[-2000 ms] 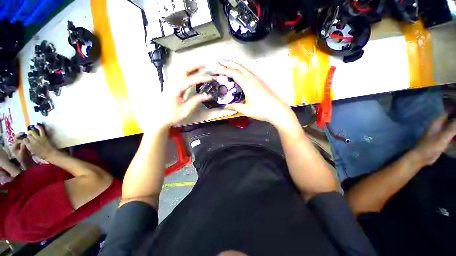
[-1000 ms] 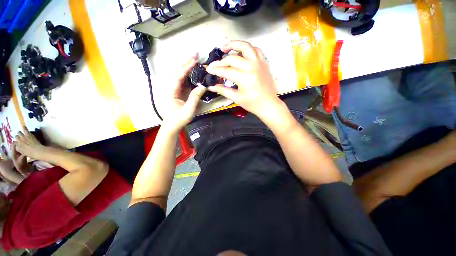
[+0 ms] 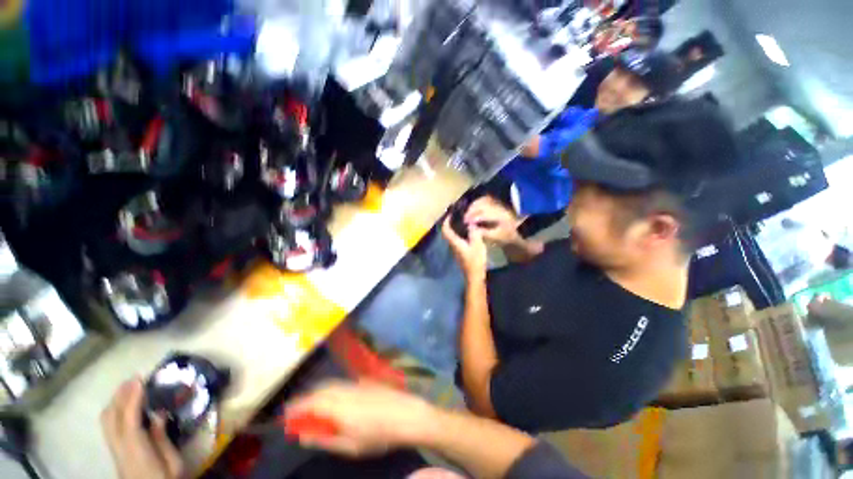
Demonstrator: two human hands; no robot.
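Note:
A black rounded housing [image 3: 182, 393] with a pale, silvery inside is at the lower left, over the bench's front edge. My left hand [image 3: 140, 435] holds it from the left and below, fingers at its side. My right hand [image 3: 360, 416] is off the housing, to its right, beyond the bench edge. A blurred red patch [image 3: 310, 426] shows at its fingertips; I cannot tell if it is held. Another blurred red long shape [image 3: 367, 357] lies just above this hand, near the orange tape.
Part-built black units [image 3: 140, 295] crowd the back of the bench. A pale metal box [image 3: 37, 332] stands at the left, with orange tape [image 3: 295, 304] across the bench. A person in black [image 3: 571, 327] sits at the right, hands over a dark part. Cartons [image 3: 725, 351] stand behind.
The view has swung right. My right hand has left the housing and moved off to the right. My left hand keeps the housing, whose pale inside now shows.

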